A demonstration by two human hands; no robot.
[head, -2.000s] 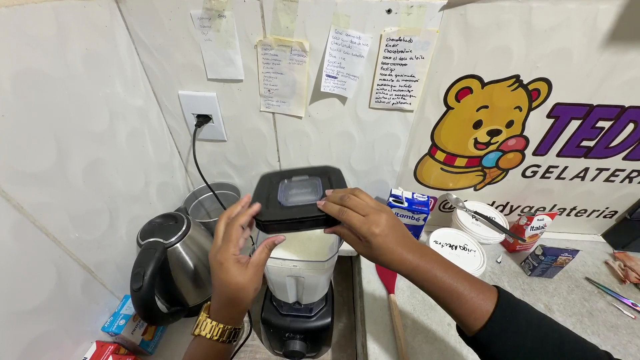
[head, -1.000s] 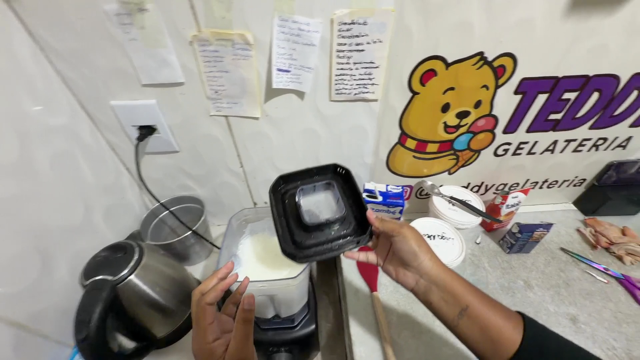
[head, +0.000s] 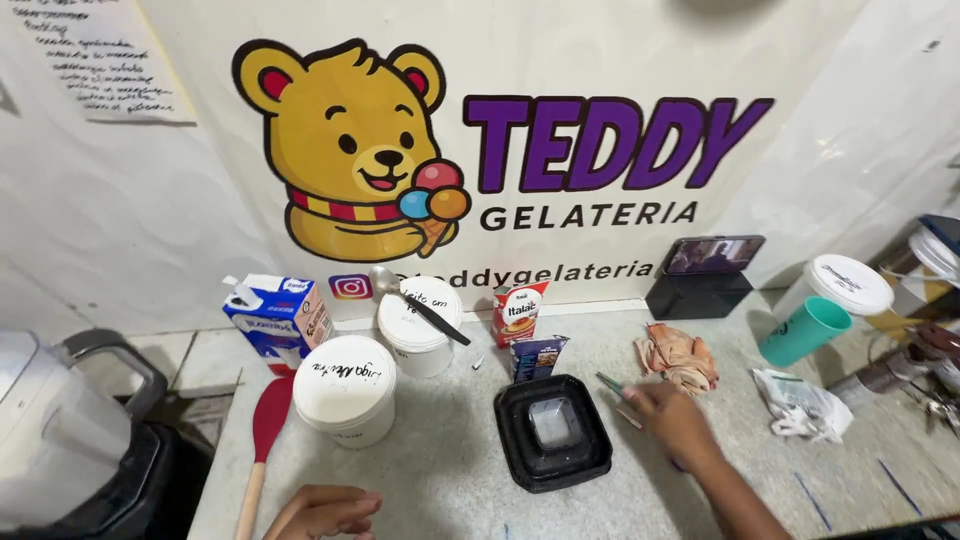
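The black blender lid [head: 553, 433] lies on the stone counter with its clear square centre facing up. Just right of it, my right hand [head: 671, 424] is closed over a pair of scissors [head: 611, 384], whose blades show past the fingers; the handles are mostly hidden. My left hand [head: 326, 514] is at the bottom edge, holding nothing, beside the wooden handle of a red spatula [head: 270, 420]. At the far left stands the blender jug [head: 56, 435], uncovered and holding something white, on its black base [head: 142, 480].
White lidded tubs [head: 345, 382], one with a spoon [head: 431, 307] on top, stand near a blue carton [head: 277, 319]. Small packets [head: 517, 313] sit behind the lid. A crumpled cloth [head: 677, 358], a propped phone [head: 712, 255], a green cup [head: 806, 330] and a plastic bag [head: 802, 405] are to the right.
The blender lid, held over the jug before, now lies on the counter, released. My right hand has moved right to the scissors. My left hand has left the jug. The view has swung right.
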